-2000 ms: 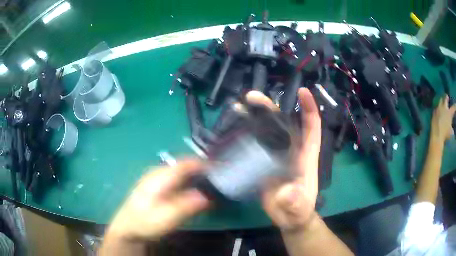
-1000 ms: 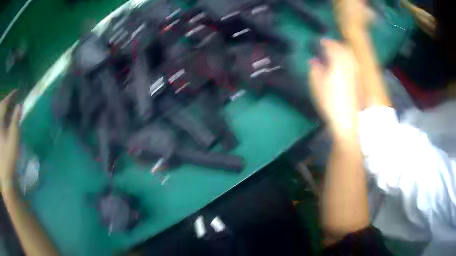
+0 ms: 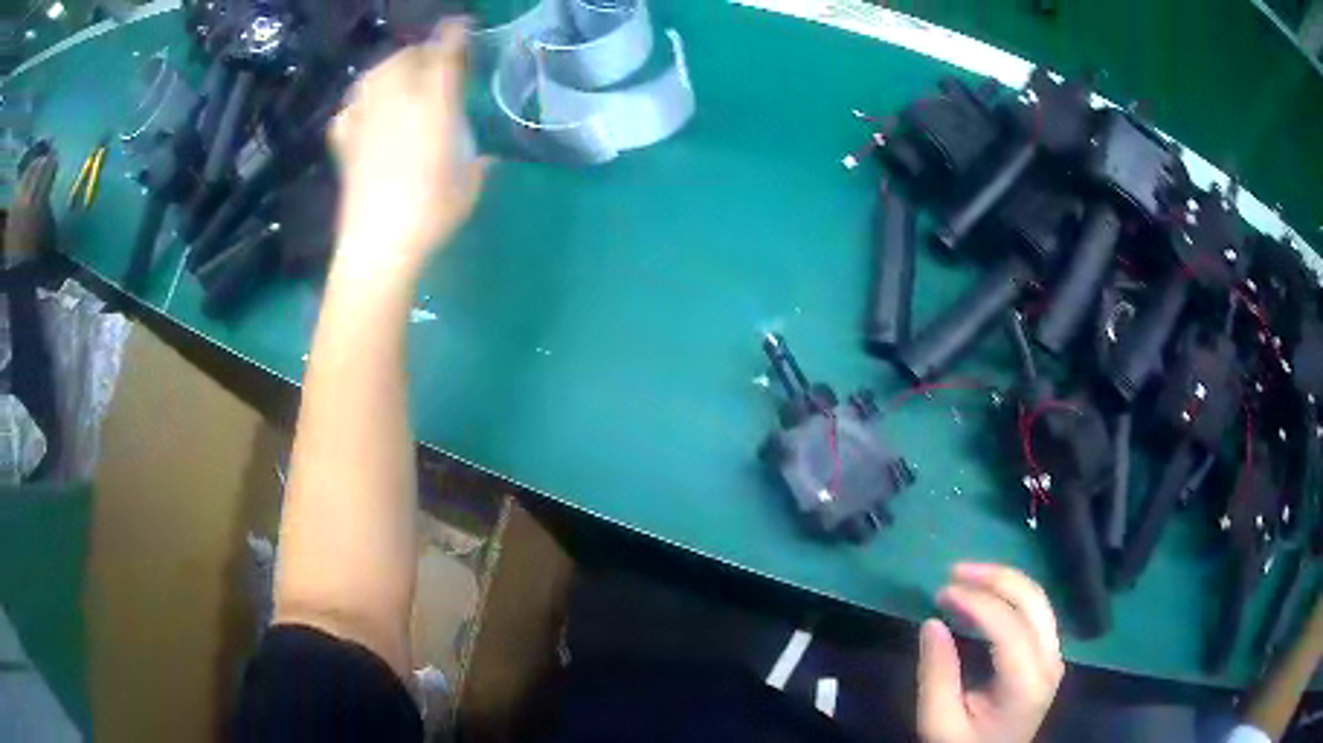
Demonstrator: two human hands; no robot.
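A black device body (image 3: 839, 468) with a short stem and a thin red wire lies alone on the green bench. Translucent curved bands (image 3: 617, 116) stand at the top middle. My left hand (image 3: 406, 145) reaches over the near edge of the left heap, beside the bands; its fingertips are blurred, and whether it holds anything cannot be told. My right hand (image 3: 994, 653) is low at the bench's front edge, right of the lone body, with fingers apart and nothing in it.
Heaped black units (image 3: 1081, 276) with red wires cover the bench's right side. Another heap (image 3: 232, 174) lies left. An open cardboard box (image 3: 182, 494) stands below the front edge. Another person's hand (image 3: 29, 203) is far left, near yellow-handled tools (image 3: 87, 177); a forearm (image 3: 1296, 675) shows lower right.
The view has swung left from the right heap, bringing the bands back into view. My left hand now reaches to the left heap. The lone body shows more sharply.
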